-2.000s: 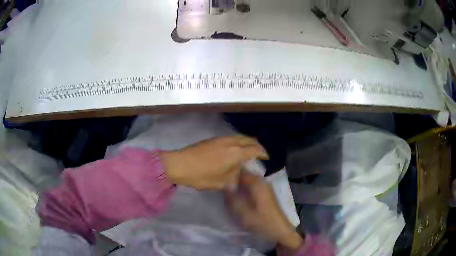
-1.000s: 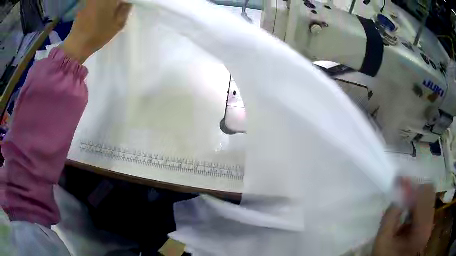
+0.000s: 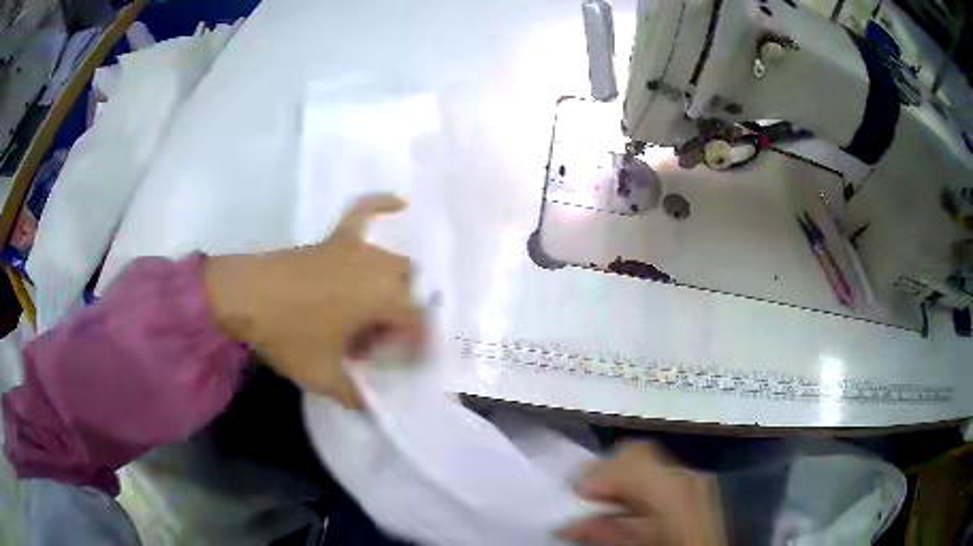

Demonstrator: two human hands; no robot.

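A white fabric panel (image 3: 459,459) runs from the table top over its front edge towards the lap. Part of it lies flat on the table left of the sewing machine (image 3: 736,64). My left hand (image 3: 320,304) is over the panel at the table's front edge, fingers curled on the fabric, thumb spread. My right hand (image 3: 651,496), blurred, is in front of the table edge at the bottom and grips the panel's other end. The presser foot area (image 3: 629,181) shows no fabric under it.
Pink-handled thread snips (image 3: 827,261) and a thin pale tool (image 3: 857,267) lie on the machine bed. A grey lamp stick (image 3: 600,48) stands left of the needle. White fabric (image 3: 91,203) hangs at the table's left edge. A printed ruler (image 3: 683,373) runs along the front edge.
The panel, spread wide between both hands a second ago, is now lower and gathered. My left hand has come down and right; my right hand has moved left. The view has shifted, showing the needle area.
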